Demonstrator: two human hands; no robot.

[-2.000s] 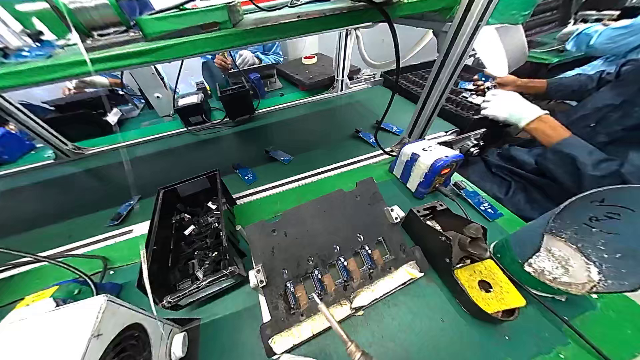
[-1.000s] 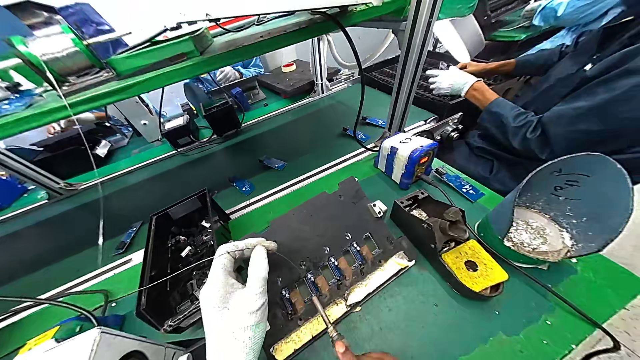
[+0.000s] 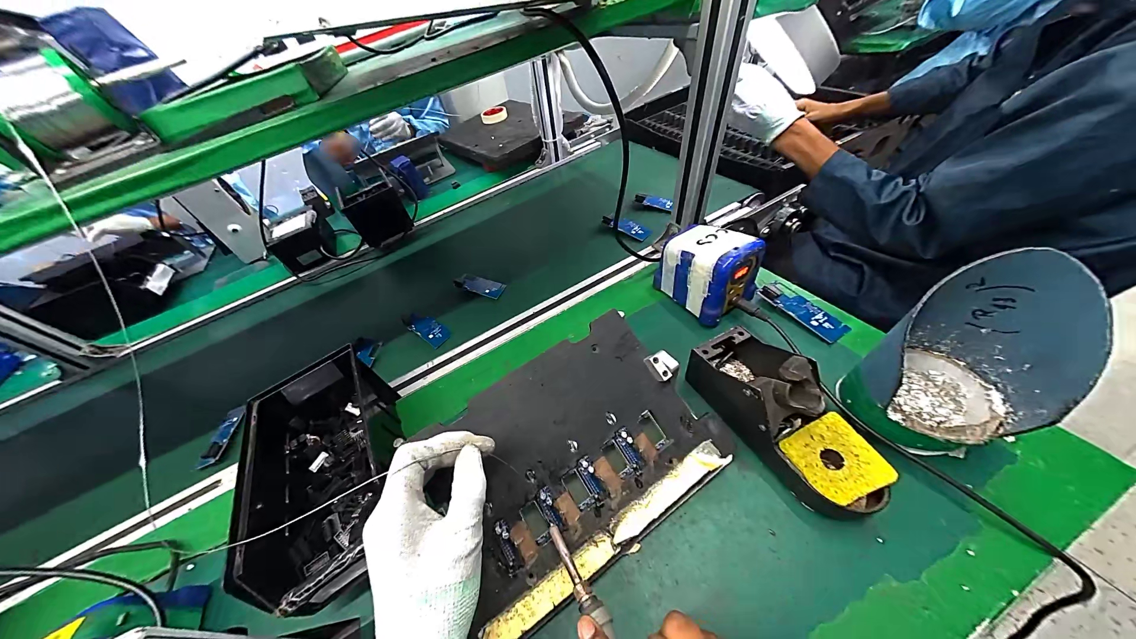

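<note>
My left hand (image 3: pixel 430 532), in a white knit glove, pinches a thin solder wire (image 3: pixel 306 515) above the left part of a black soldering fixture (image 3: pixel 541 390). Several small blue circuit boards (image 3: pixel 586 482) sit in the fixture's slots. My bare right hand (image 3: pixel 652 626), mostly cut off by the bottom edge, holds a soldering iron (image 3: pixel 572 564). Its tip is at one of the boards, second from the left; whether it touches cannot be told. Yellowed tape (image 3: pixel 568 586) covers the fixture's near edge.
A black bin of small parts (image 3: pixel 311 470) stands left. Right are an iron stand with yellow sponge (image 3: pixel 834 457), a blue soldering station (image 3: pixel 710 271) and a cut container of solder waste (image 3: pixel 958 390). Blue boards (image 3: pixel 430 330) lie on the belt behind. A co-worker's gloved hand (image 3: pixel 763 102) is at upper right.
My left hand, out of view two seconds ago, has come in over the fixture with the solder wire. The iron stays near the boards, and my right fingers have come into view.
</note>
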